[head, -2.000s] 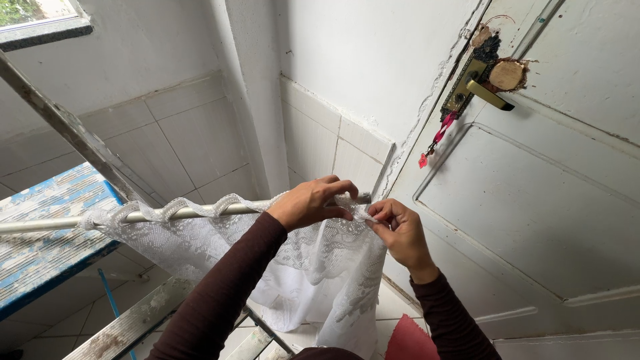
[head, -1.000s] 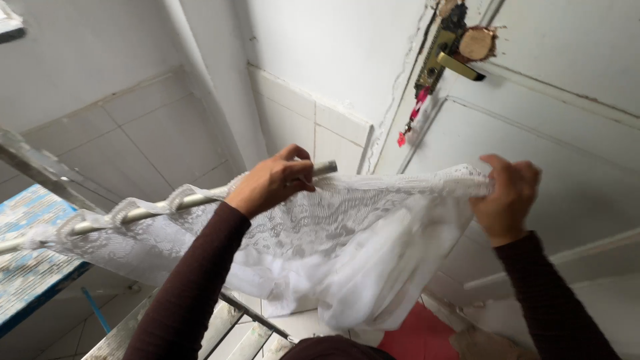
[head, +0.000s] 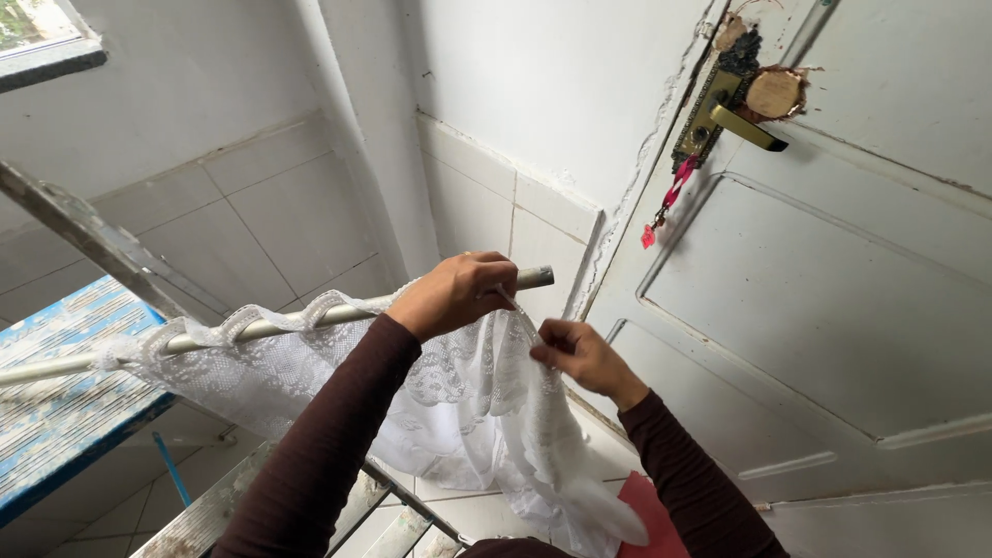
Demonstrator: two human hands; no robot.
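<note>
A white lace curtain (head: 480,372) is threaded in loops on a metal curtain rod (head: 341,312) at the left and hangs down in folds near the middle. Close to the rod's bare right end, my left hand (head: 463,294) holds the curtain's top edge against the rod. Just below and to the right, my right hand (head: 589,358) pinches the same edge between thumb and fingers. The rod's far left end lies outside the view.
A paint-spattered blue and white step (head: 77,380) stands at the left, with ladder rungs (head: 399,531) below. On the right is a white door with a brass handle (head: 748,128) and a hanging pink ribbon (head: 679,182). A red cloth or mat (head: 651,519) lies low down.
My right hand has come back left toward the rod's end from where it held the curtain stretched out to the right. The curtain's loose part now hangs down instead of being spread sideways.
</note>
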